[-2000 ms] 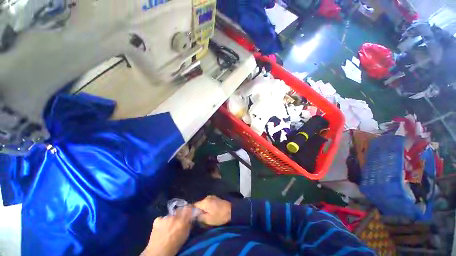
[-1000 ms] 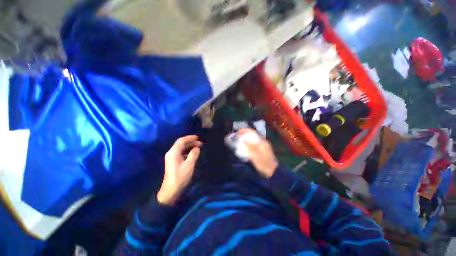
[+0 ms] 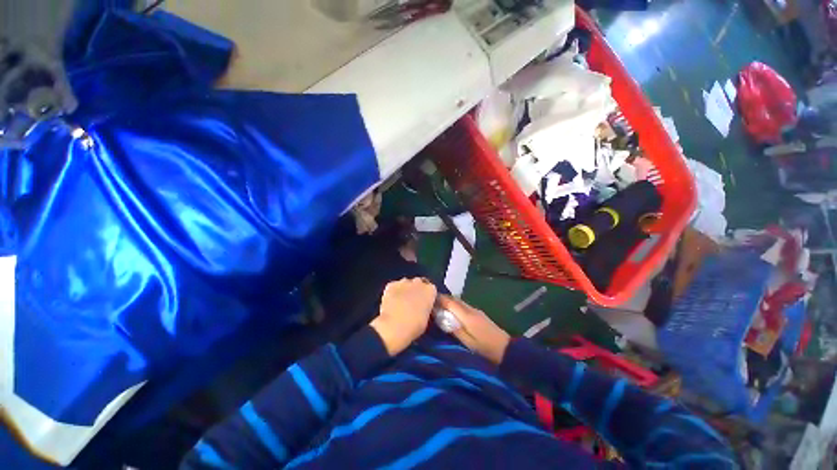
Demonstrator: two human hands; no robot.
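Observation:
My right hand [image 3: 470, 329] is closed around a small crinkly clear plastic bag [image 3: 447, 320], over my lap. My left hand [image 3: 405, 310] is close against it, its fingers curled; what its fingertips hold, if anything, is hidden. Shiny blue satin fabric [image 3: 211, 193] lies on the white sewing machine table [image 3: 418, 78] at the left and drapes over its front edge. A small silvery spot, perhaps the presser foot, shows on the fabric at the upper left.
A red plastic basket [image 3: 684, 174] with white scraps and black rolls stands right of the table. A blue basket [image 3: 716, 321] and a red bag [image 3: 766, 101] lie farther right on the scrap-strewn green floor.
My hands were together at the bag, then apart a second ago with the bag in my right hand. Now they are together again. The view has shifted; the fabric stays on the table.

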